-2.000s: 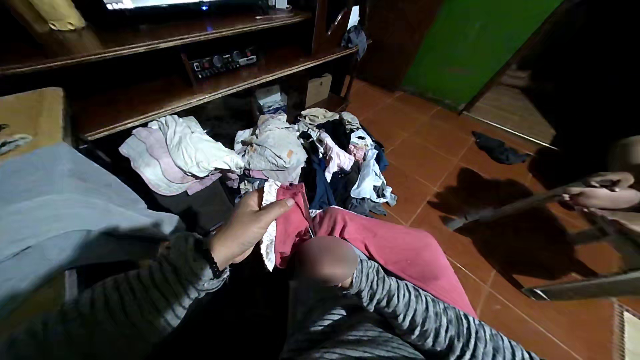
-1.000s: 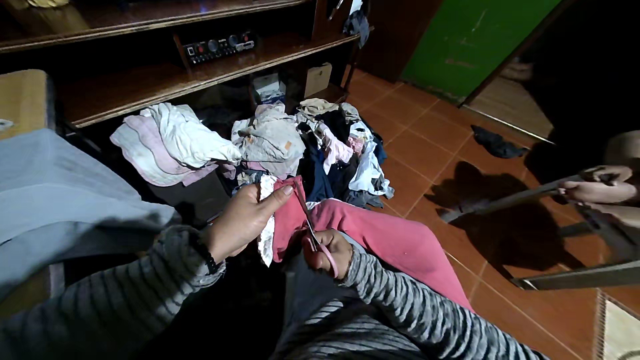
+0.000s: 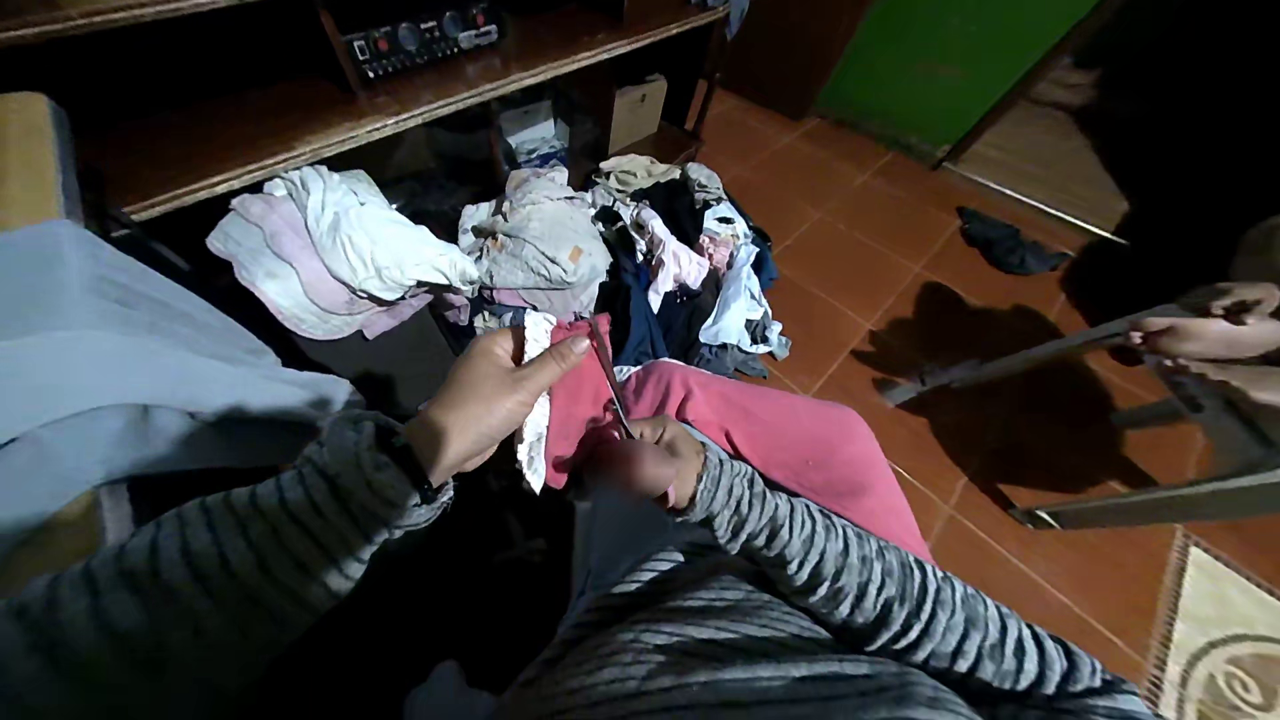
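My left hand [image 3: 490, 400] pinches the upper edge of a pink-red cloth [image 3: 580, 385] between thumb and fingers. A white ruffled trim [image 3: 536, 420] runs down the cloth's left side. My right hand [image 3: 660, 455], partly blurred, is closed on the handles of scissors [image 3: 612, 390], whose blades point up along the right part of the held cloth. More pink fabric [image 3: 780, 435] with a pale edge lies to the right, beyond my right forearm. How the two pink parts join is hidden by the hand and blades.
Heaped clothes [image 3: 640, 260] lie ahead, beside white and pale pink cloths [image 3: 350, 250]. A wooden shelf [image 3: 420, 110] holds a black audio device [image 3: 425, 38]. Grey fabric [image 3: 130, 320] is at left. Another person's bare feet [image 3: 1210, 335] rest on a frame [image 3: 1030, 365] at right; a dark cloth [image 3: 1010, 242] lies on the tiles.
The held cloth and both hands stay in nearly the same place. The scissor blades look wider apart one second ago than now.
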